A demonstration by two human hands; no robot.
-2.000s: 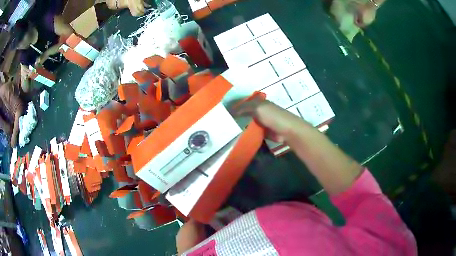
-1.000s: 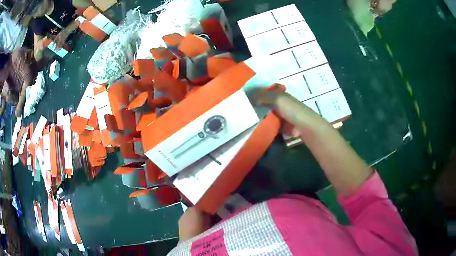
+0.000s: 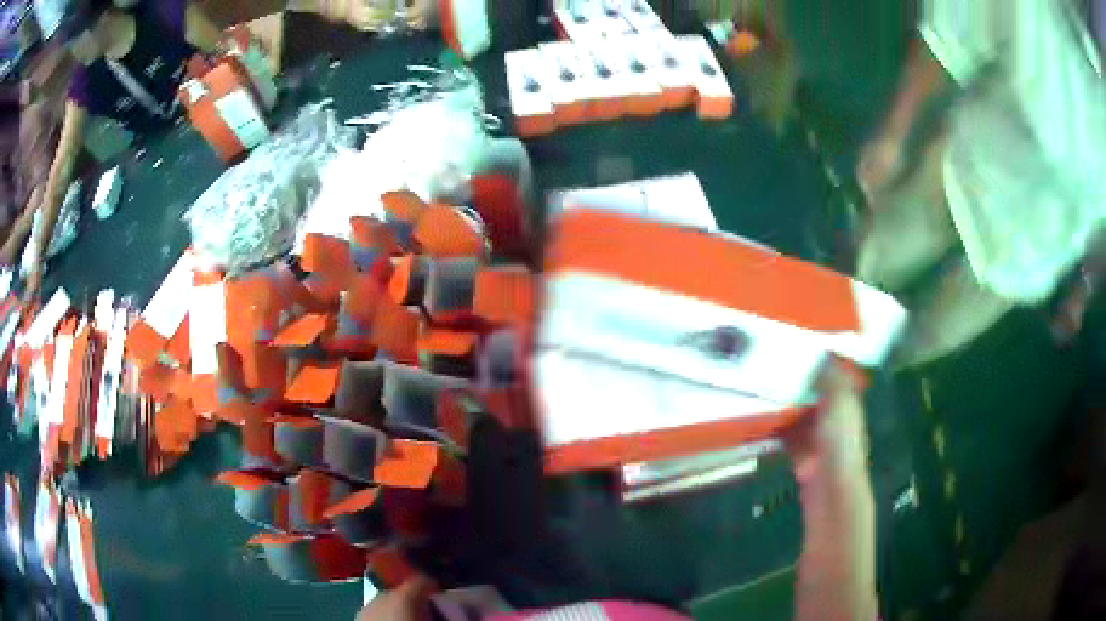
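Two orange-and-white gift boxes (image 3: pixel 691 328), blurred, are held side by side above the table at centre right. The upper one shows a product picture. My right hand (image 3: pixel 831 406) grips their right end. My left hand (image 3: pixel 398 602) is cut off at the bottom edge, apart from the boxes; its fingers cannot be made out. White-topped gift boxes (image 3: pixel 643 198) lie behind and below the held pair, mostly hidden by it. Open boxes (image 3: pixel 352 419) stand clustered at centre left, orange flaps raised.
Flat boxes (image 3: pixel 79 388) lie in piles at the left. Tangled white cables (image 3: pixel 412 158), partly in clear plastic (image 3: pixel 255 200), lie behind the open boxes. Closed gift boxes (image 3: pixel 613 79) stand in rows at the back. A person in pale clothing (image 3: pixel 1031 158) is at the right; another is at upper left.
My right hand and the held boxes have moved right, over the white-topped boxes, and turned. My left hand is now lower and apart from them. The view has shifted, showing a person at right.
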